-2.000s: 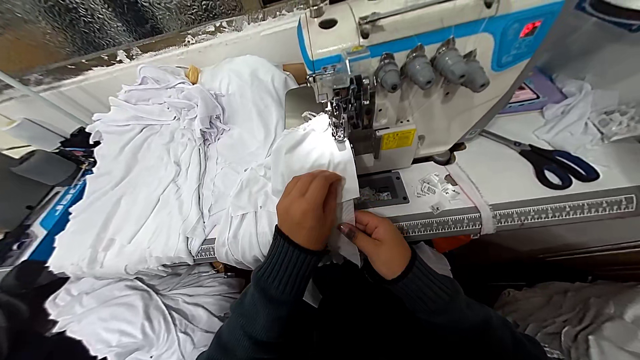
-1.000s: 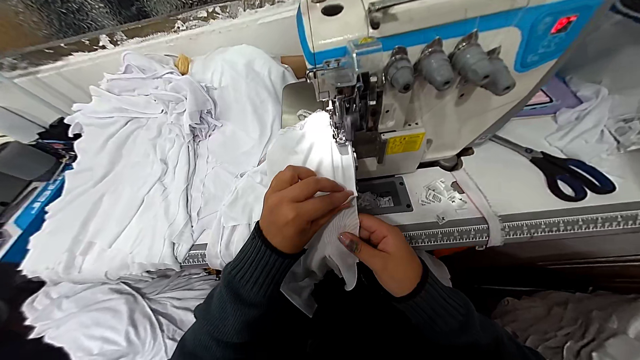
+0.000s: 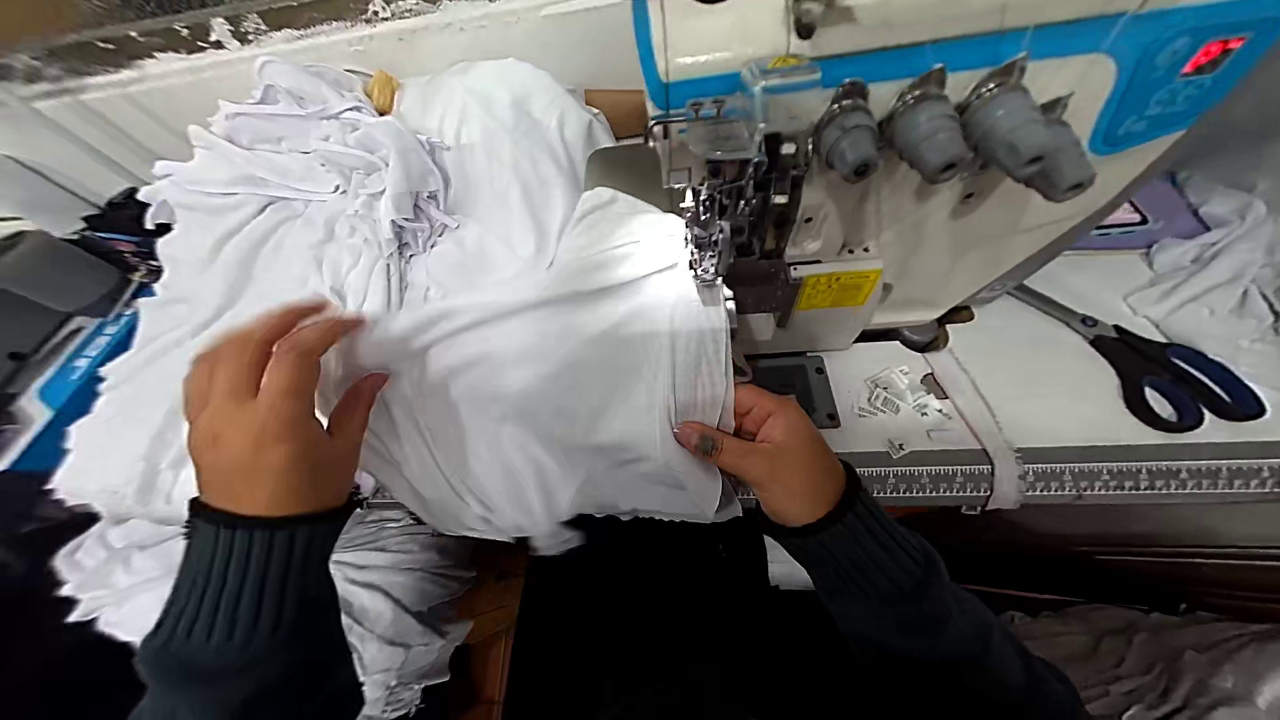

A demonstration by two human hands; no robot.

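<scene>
A white knit fabric piece [image 3: 560, 380] lies with its upper right edge under the presser foot [image 3: 708, 262] of an overlock sewing machine [image 3: 900, 200]. My right hand [image 3: 775, 450] pinches the right edge of this fabric between thumb and fingers, below the foot. On the left, my left hand [image 3: 275, 410] is blurred, its fingers apart beside the fabric's left side; a blurred fold lies near its fingertips, and no grip on it shows. Behind that hand is a large heap of white fabric [image 3: 270, 230].
Scissors [image 3: 1150, 365] with dark handles lie right of the machine, near small printed labels [image 3: 895, 395]. A measuring tape [image 3: 1120, 478] runs along the table's front edge, crossed by a fabric strip [image 3: 980, 420]. More white fabric [image 3: 395, 590] hangs below the table.
My left hand has moved left, away from the fabric edge near my right hand. The fabric now spreads wide between my hands. My right hand still pinches the edge.
</scene>
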